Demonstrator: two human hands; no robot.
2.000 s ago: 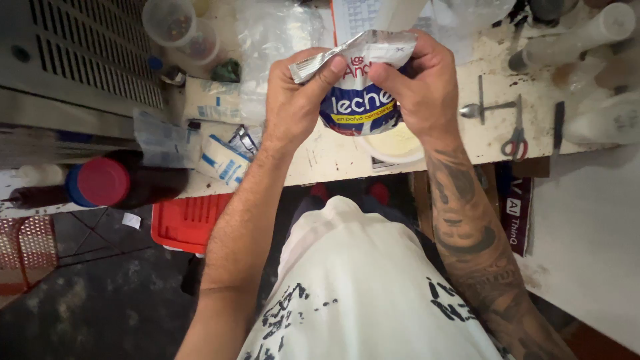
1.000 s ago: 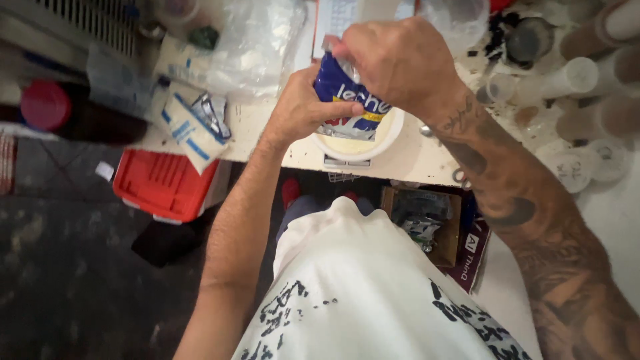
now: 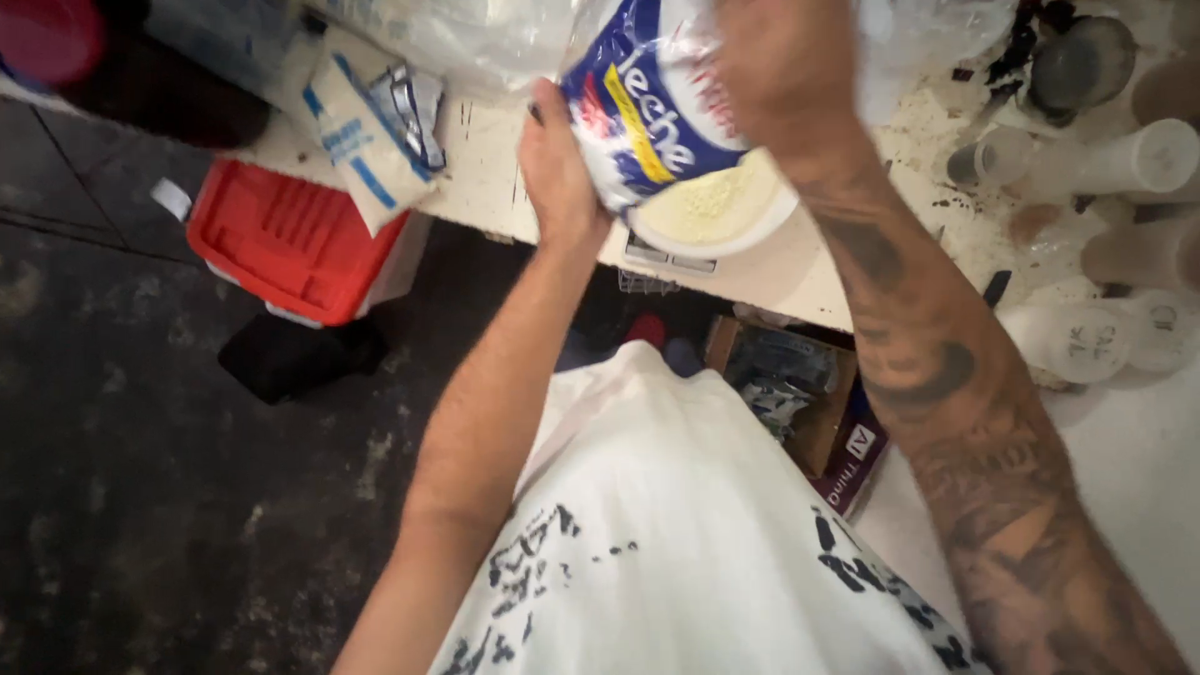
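Observation:
A blue and white plastic bag of milk powder (image 3: 647, 103) is tilted over a round white bowl (image 3: 708, 246). Pale yellow powder (image 3: 711, 202) lies in the bowl, and the bag hides the bowl's far left part. My left hand (image 3: 562, 169) supports the bag's lower left side. At its upper right, my right hand (image 3: 792, 84) grips the bag; the top of that hand is cut off by the frame. The bag's mouth cannot be made out. Under the bowl's front edge a flat device, seemingly a kitchen scale (image 3: 670, 258), shows partly.
An opened paper-like packet (image 3: 361, 141) overhangs the worktable's front edge at left, above a red-lidded bin (image 3: 295, 239). A dark jar with a red lid (image 3: 178, 89) stands farther left. Several translucent containers (image 3: 1078, 333) lie at right. Below the table is an open cardboard box (image 3: 797, 394).
The bag was upright between both hands; now it is tilted over the bowl. My right hand has moved up and over the bag. The view has shifted and come nearer.

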